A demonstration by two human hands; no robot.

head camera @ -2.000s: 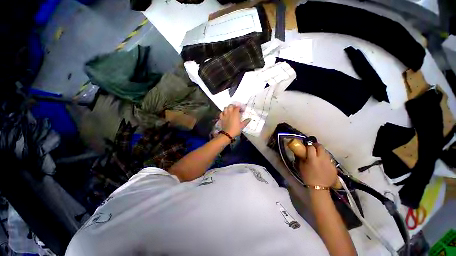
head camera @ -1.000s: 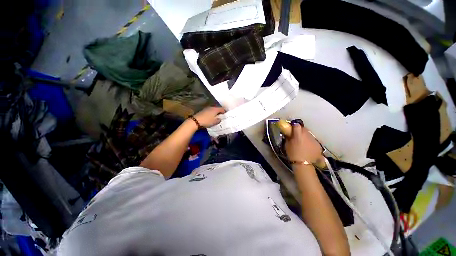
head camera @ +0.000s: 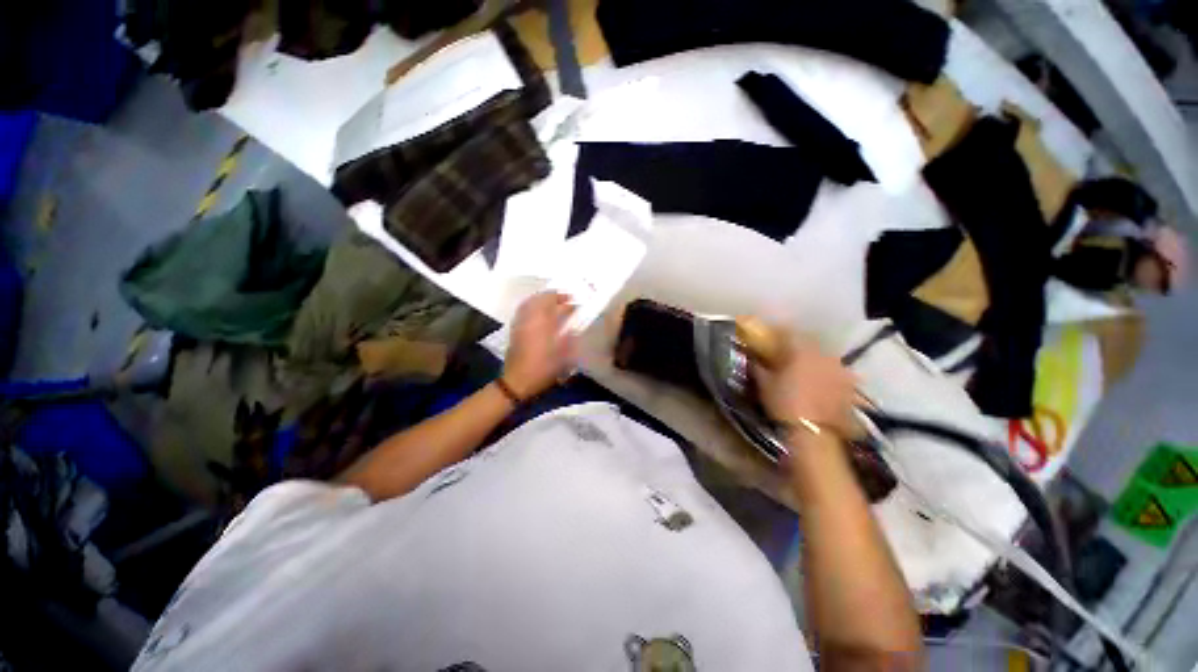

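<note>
My right hand (head camera: 808,387) is closed on the wooden handle of the steam iron (head camera: 729,381). The iron lies over a dark curved strip (head camera: 660,341) near the table's front edge; the strip shows on both sides of it. My left hand (head camera: 541,344) is on the lower end of a white paper pattern (head camera: 598,269) at the table edge. The hand is blurred, and whether it grips the paper cannot be told. Brown plaid pieces (head camera: 466,197) lie on white paper beyond it.
Black cut pieces lie beyond at centre (head camera: 709,181), at the far edge (head camera: 775,29) and at right (head camera: 992,236). Red-handled scissors (head camera: 1035,440) lie at right near the iron's hose. Cloth heaps (head camera: 217,269) are at left. A pink pad with black straps (head camera: 1156,263) is far right.
The view has shifted right. The dark strip's far end now shows beyond the iron's tip. The paper, earlier spread as a long arc under my left hand, now looks folded or foreshortened.
</note>
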